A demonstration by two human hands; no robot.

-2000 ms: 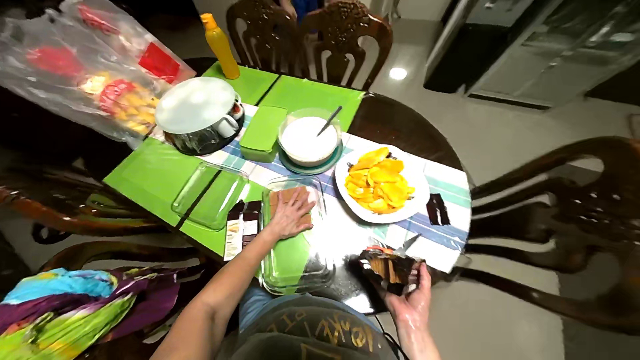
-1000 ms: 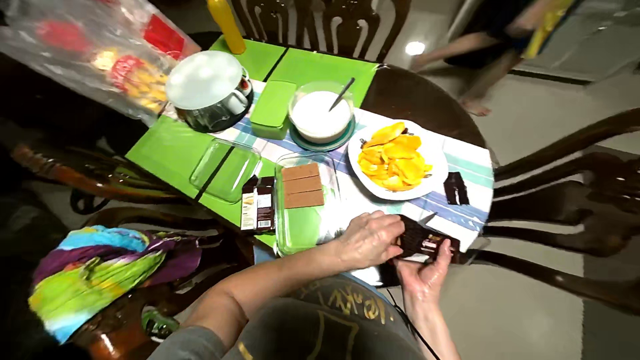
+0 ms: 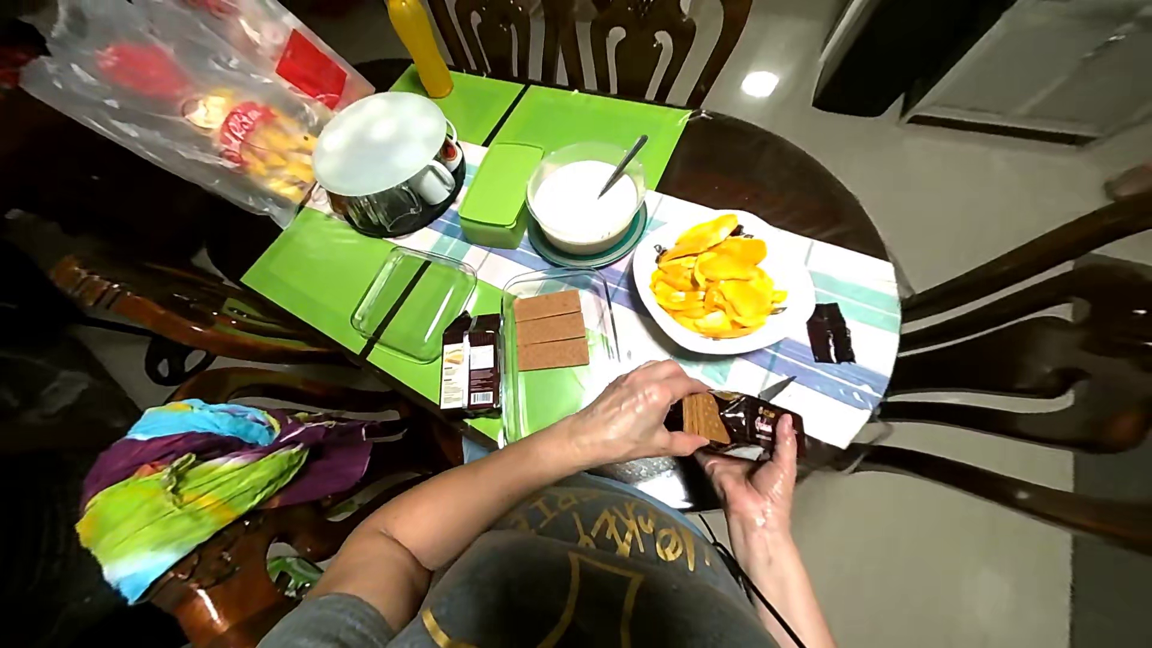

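My right hand [image 3: 756,472] holds a dark, opened biscuit packet [image 3: 751,423] near the table's front edge. The fingers of my left hand [image 3: 643,414] grip rectangular brown biscuits [image 3: 704,418] at the packet's open end. To the left, several biscuits [image 3: 551,330] lie side by side in a rectangular glass dish [image 3: 510,396]. Another dark packet [image 3: 471,364] stands against that dish's left side. Behind my hands a white plate [image 3: 801,310] bears sliced mango [image 3: 715,279]. A knife blade [image 3: 778,389] shows beside the held packet.
A glass bowl of white cream [image 3: 585,202] with a spoon sits behind the dish, beside a green box [image 3: 500,193]. Farther left are a lidded pot [image 3: 382,153], a clear rectangular lid or dish [image 3: 414,301] and plastic bags [image 3: 225,117]. A yellow bottle [image 3: 420,49] stands at the back. Chairs surround the table.
My left hand has left the biscuits in the glass dish and moved right to the packet, where it now grips biscuits. A person seen beyond the table one second ago is mostly out of view.
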